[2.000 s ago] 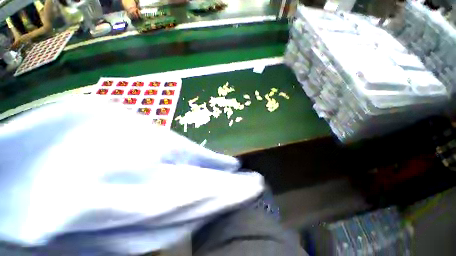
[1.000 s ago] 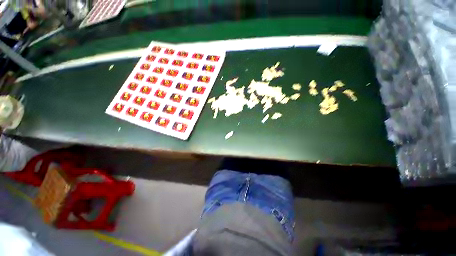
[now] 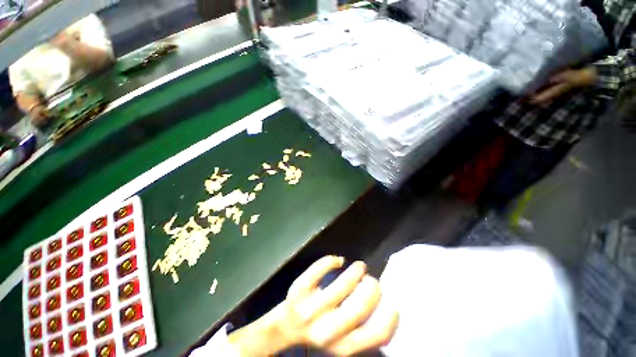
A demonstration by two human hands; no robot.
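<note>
A loose white work coat (image 3: 481, 300) fills the lower right, its edge beside my left hand. My left hand (image 3: 338, 307) is at the bottom centre, fingers curled, with a pale sleeve at the wrist. The hand meets the coat's edge, but whether it grips the cloth is unclear. My right hand is not in view. A white foam tray (image 3: 141, 240) at the lower left holds rows of red square modules (image 3: 101, 279) with gold-yellow round spots. Small beige slips (image 3: 185, 247) lie loose in a pile right of the tray, with a smaller group (image 3: 292, 174) beyond.
Stacked clear plastic trays (image 3: 418, 104) stand on the right, with more behind. A white rail (image 3: 174, 162) edges the green conveyor (image 3: 150, 125). A white label (image 3: 254, 126) lies near it. A person's arm (image 3: 31, 104) is across the line; another person in checked sleeves (image 3: 558, 111) is at right.
The view has swung right, so the foam tray now sits lower left and the clear stack nearer the middle. My left hand and the white coat have come into view at the bottom.
</note>
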